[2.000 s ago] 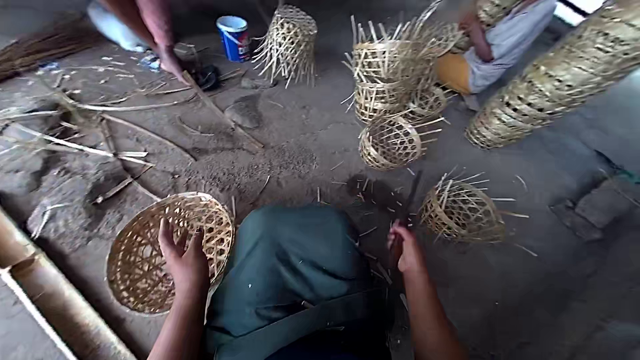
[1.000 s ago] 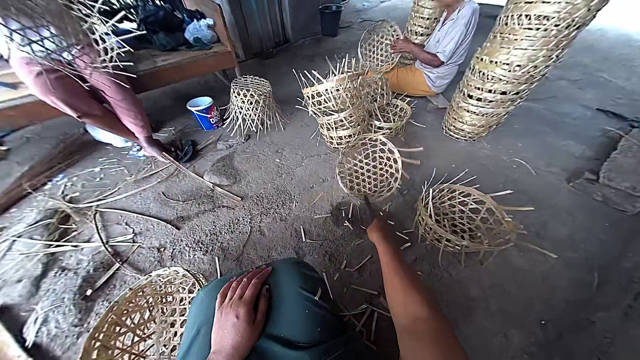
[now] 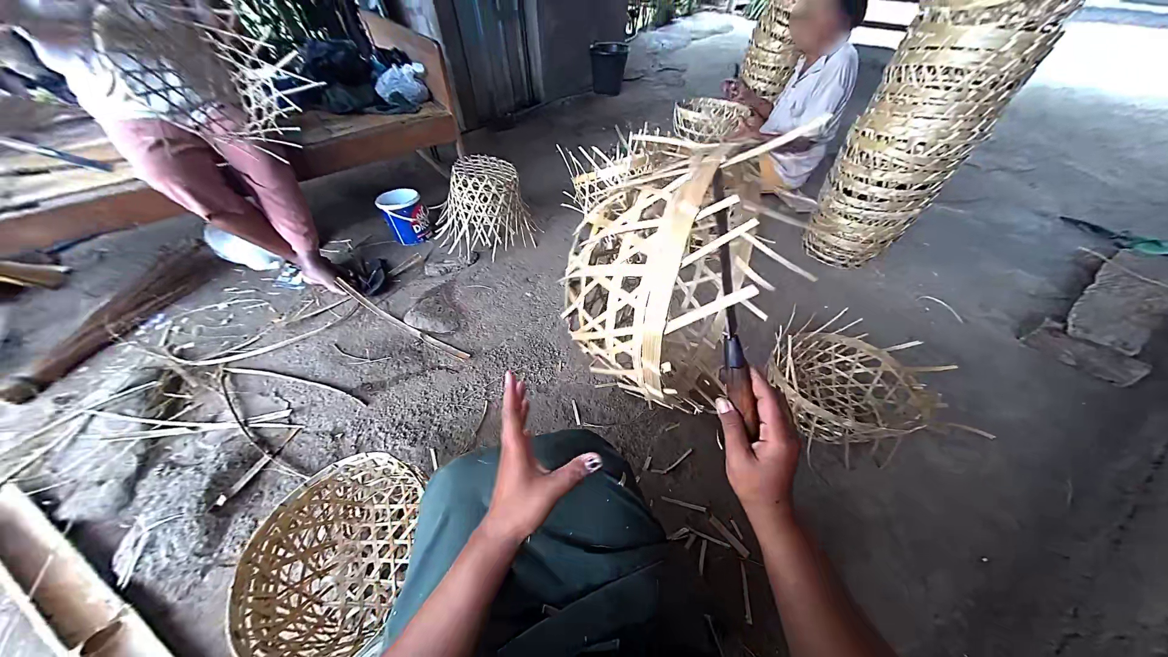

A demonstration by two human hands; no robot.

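My right hand [image 3: 762, 447] grips the wooden handle of a long, thin-bladed knife [image 3: 737, 365], its dark blade pointing up. Just past the blade a woven bamboo basket [image 3: 662, 283] with loose strip ends is raised off the ground, tilted on its side; whether it hangs on the blade cannot be told. Above my lap, my left hand [image 3: 534, 479] holds nothing, thumb and fingers spread. A finished-rimmed bamboo basket [image 3: 324, 557] lies left of my knee. To the right of my right hand rests another open-weave basket [image 3: 849, 388] with protruding strips.
Bamboo strips [image 3: 255, 365] litter the ground at left, near a split bamboo length [image 3: 73, 584]. A blue bucket [image 3: 404, 219] stands beside an upturned basket [image 3: 488, 205]. A person with a basket sits on a bench [image 3: 392, 137]; another sits near tall basket stacks [image 3: 931, 128].
One basket that lay on the ground ahead is now raised in front of my right hand. My left hand has come up off my lap. The view has tilted upward since the oldest frame.
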